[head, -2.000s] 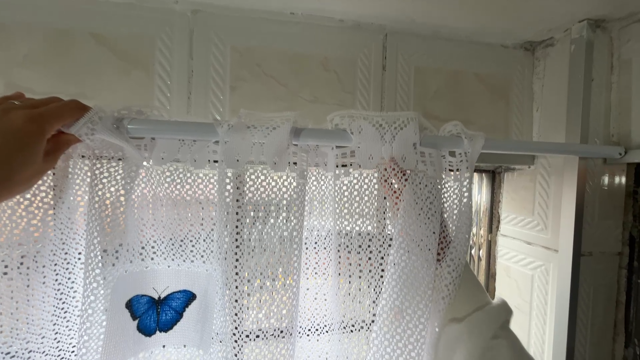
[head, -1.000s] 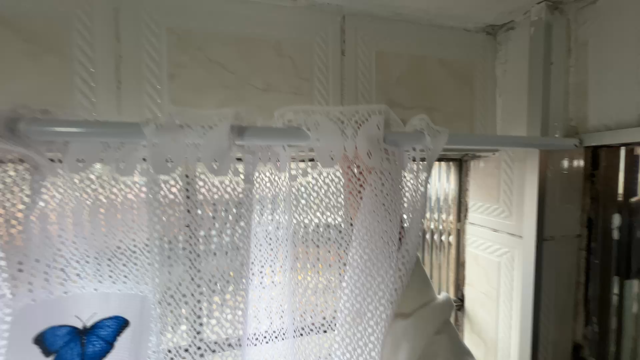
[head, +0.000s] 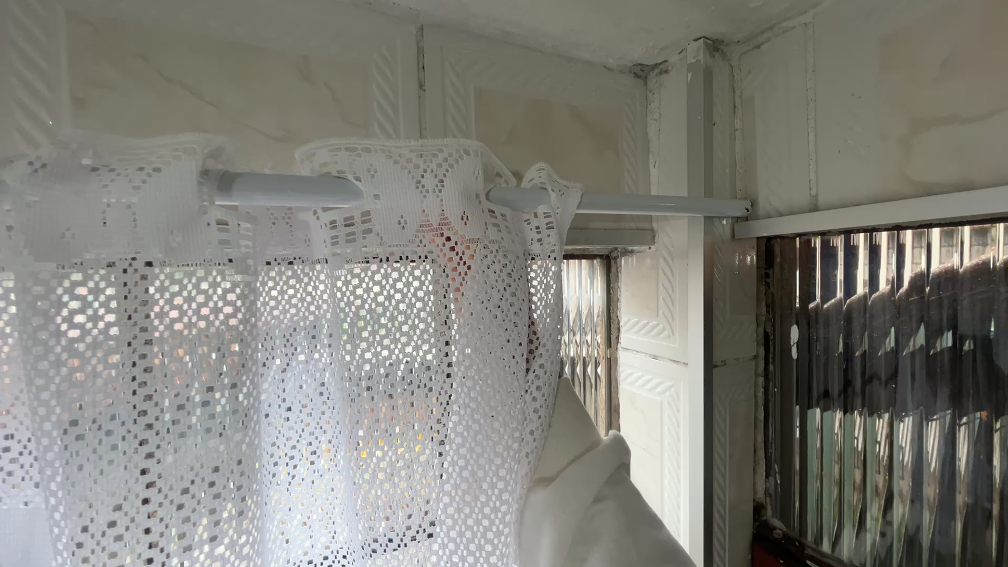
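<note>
A white lace curtain [head: 378, 354] hangs in folds from a pale grey curtain rod [head: 287, 190], which passes through openings along its top edge. The rod's bare right end reaches toward the wall corner. Behind the lace, just under the rod, skin of my right hand [head: 457, 252] shows through the holes; its fingers and whatever they hold are hidden. A white sleeve [head: 606, 496] rises from the bottom edge to the curtain's right side. My left hand is out of view.
Behind the curtain is a window with ribbed glass [head: 587, 315]. A second ribbed-glass window [head: 906, 378] with a dark frame is at the right. A vertical metal strip [head: 699, 315] runs down near the corner, between marbled wall tiles [head: 543, 134].
The view has swung to the right. My left hand, on the curtain's top edge at the left two seconds ago, has left the view, as has the blue butterfly on the curtain.
</note>
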